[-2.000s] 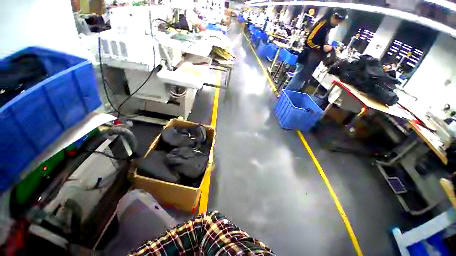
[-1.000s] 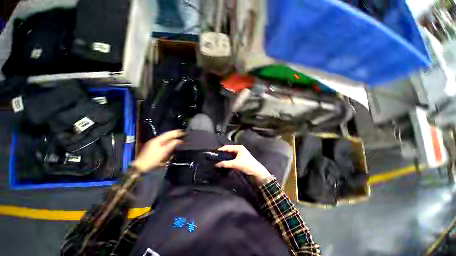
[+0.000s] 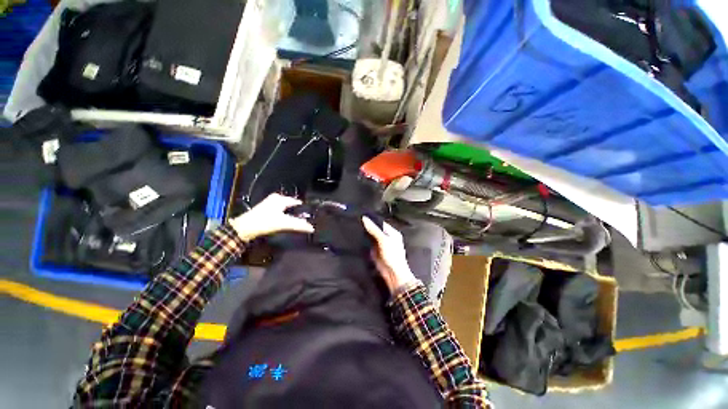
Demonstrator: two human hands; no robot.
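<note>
A small black zippered bag piece [image 3: 337, 225] lies over my aproned lap at the centre of the view. My left hand [image 3: 275, 220] is at its left edge, with the fingertips on the black cloth. My right hand [image 3: 387, 246] holds its right edge, thumb and fingers bent around the cloth. A short pale zipper line shows near the top of the piece. The dark apron [image 3: 319, 351] with blue lettering is below it. The black cloth of piece and apron merges, so the piece's lower edge is hard to tell.
A middle carton [image 3: 307, 80] holds black zippered pieces. A right carton [image 3: 604, 299] holds loose dark pieces. A blue crate [image 3: 519, 96] is raised at upper right. A white crate [image 3: 172, 120] and blue crate [image 3: 219, 188] hold black labelled pieces at left. An orange-red part [image 3: 389, 165] is near the hose.
Two seconds ago the view faced the aisle, without hands. Since one second ago, my left hand has come closer over the piece, and my right hand has turned more upright at its right edge.
</note>
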